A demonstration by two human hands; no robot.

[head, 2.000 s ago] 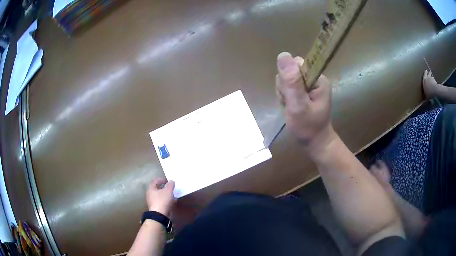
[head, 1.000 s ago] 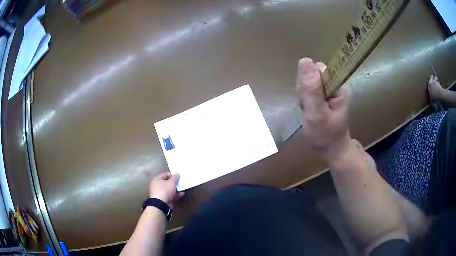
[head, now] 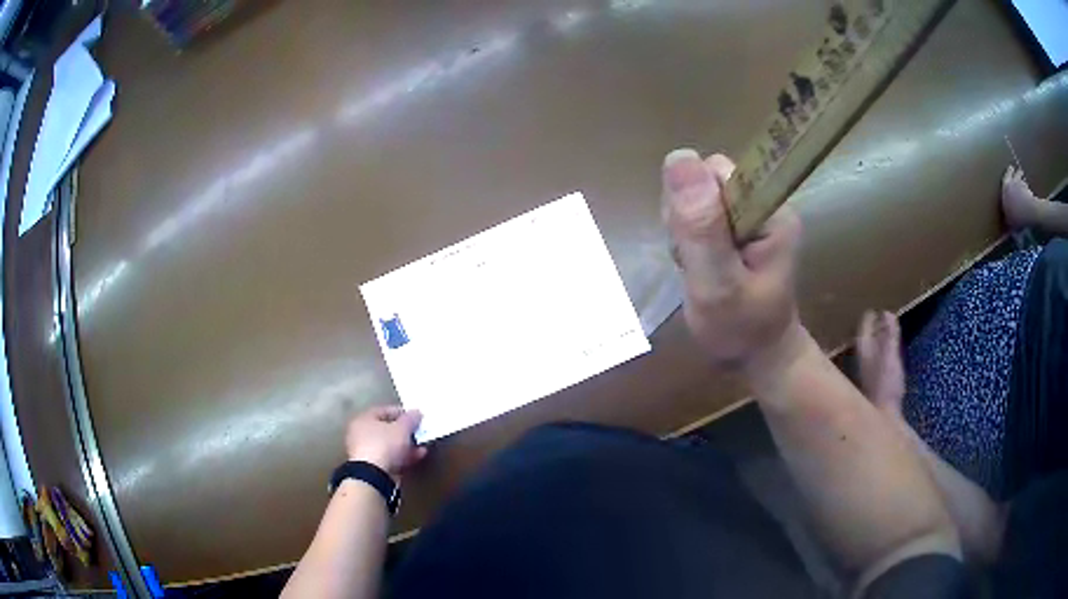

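Note:
A white printed sheet (head: 509,322) with a small dark blue garment picture near its left edge lies on the shiny brown cutting table (head: 234,316). Its print is mostly washed out. My left hand (head: 384,438), with a black band on the wrist, pinches the sheet's lower left corner. My right hand (head: 738,263) is closed around the near end of a wooden ruler (head: 820,105) with dark markings. The ruler is raised above the table and slants up to the right, out of the picture. My right hand is to the right of the sheet.
A person in patterned dark clothing (head: 972,339) stands at the right, one hand (head: 1021,201) on the table edge, another hand (head: 881,357) lower. Loose white papers (head: 70,123), a metal rail (head: 82,410) and pens (head: 59,524) are at the left. A striped fabric stack (head: 187,16) is at the top left.
Since one second ago, my right hand and the ruler have moved slightly left and down. The other person's lower hand now shows beside my right forearm. My left hand remains on the sheet's corner.

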